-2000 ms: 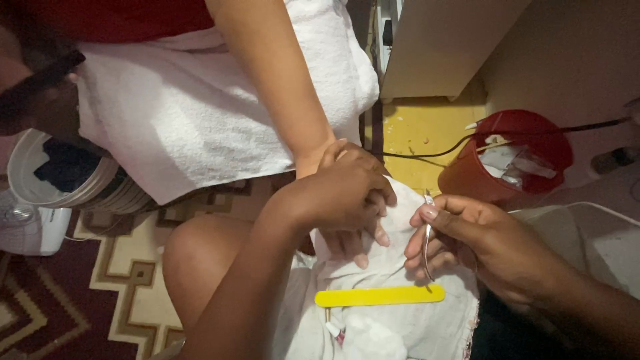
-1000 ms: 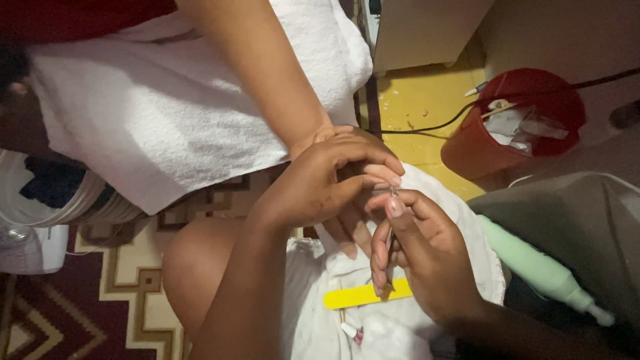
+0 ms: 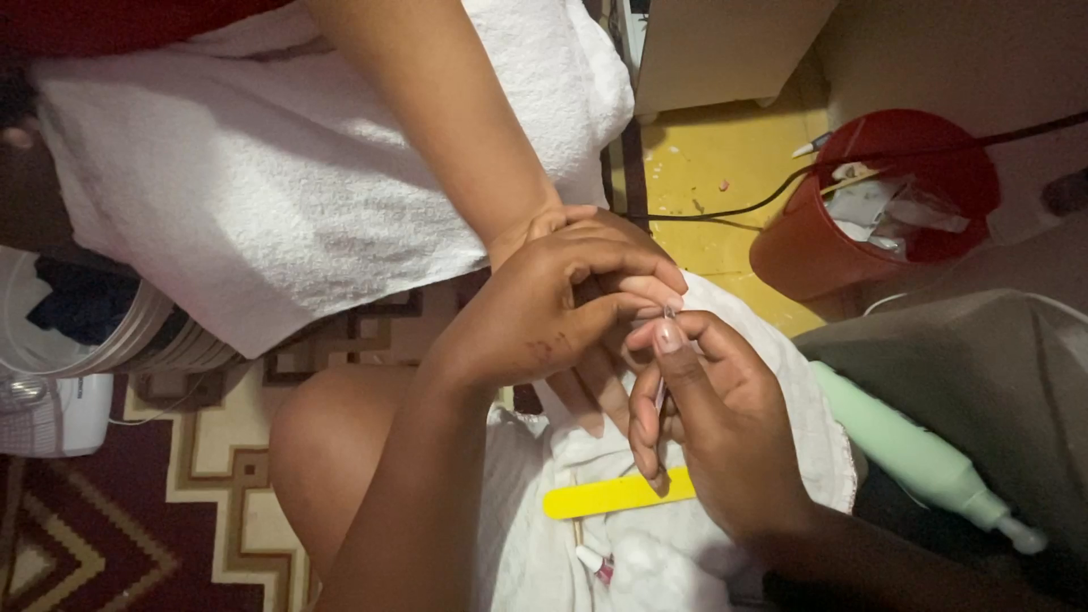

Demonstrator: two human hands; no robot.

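Note:
My left hand (image 3: 552, 297) holds another person's hand (image 3: 599, 382) from above, with thumb and index finger at one of its fingertips. A slim metal manicure tool (image 3: 668, 316) is pinched between the thumb and fingers of my right hand (image 3: 722, 408); its tip is at that fingertip, and its exact kind is hard to tell. Below lies a yellow nail file (image 3: 595, 495) on a white cloth (image 3: 518, 476) over my lap. Beside the file are a thin stick (image 3: 579, 534), a small white and pink item (image 3: 595, 561) and cotton wool (image 3: 663, 574).
A white towel (image 3: 280, 170) covers the other person's lap. At the right stand a red bin (image 3: 816, 246) with waste and a pale green bottle (image 3: 909, 442) beside a grey bag or cloth (image 3: 960, 348). A black cable (image 3: 756, 206) crosses the yellow floor. White buckets (image 3: 127, 340) stand at the left.
My right hand has moved left with the tool, from apart over the cloth to the other person's fingertip beside my left hand. The green bottle has come into view.

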